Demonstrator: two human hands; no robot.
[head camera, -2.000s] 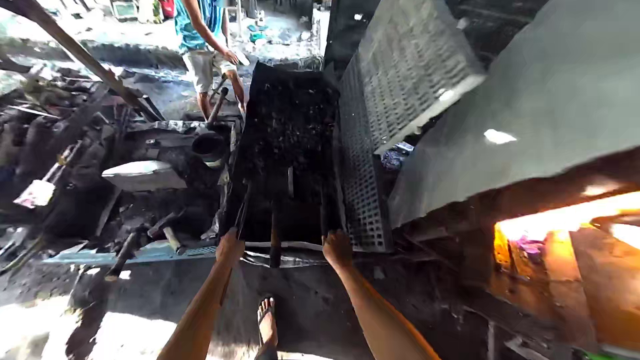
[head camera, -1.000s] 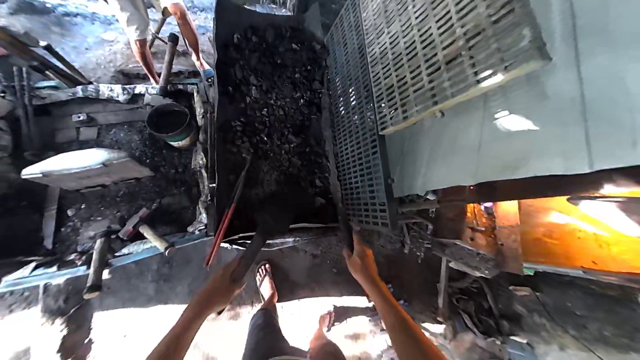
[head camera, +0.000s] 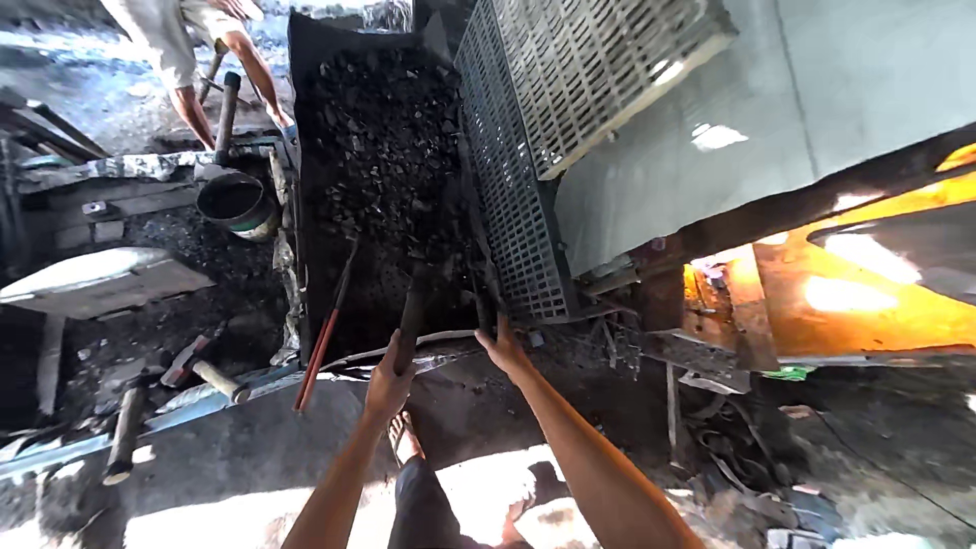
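Observation:
My left hand (head camera: 390, 381) is closed around a dark handle (head camera: 412, 316) that reaches into the charcoal bin; the tool's far end is lost in the black. My right hand (head camera: 503, 343) is at the bin's near right corner, with its fingers around a dark bar or handle (head camera: 483, 301); what that belongs to is unclear. Dark lumps of charcoal (head camera: 389, 145) fill the far and middle part of the bin, whose near part shows a dark floor. Long tongs with red handles (head camera: 322, 351) lean over the near left edge, beside my left hand and untouched.
To the left are a black bucket (head camera: 238, 202), a hammer (head camera: 206, 370), another wooden handle (head camera: 124, 435) and a pale slab (head camera: 107, 282). Plastic grates (head camera: 515, 175) and a grey metal sheet (head camera: 686, 175) flank the right. Something glows orange at far right. A person's legs (head camera: 221, 69) stand beyond.
Two seconds ago my left hand was at the tongs on the left; it now holds the dark handle. The view has tilted down. The other person is still beyond the bin.

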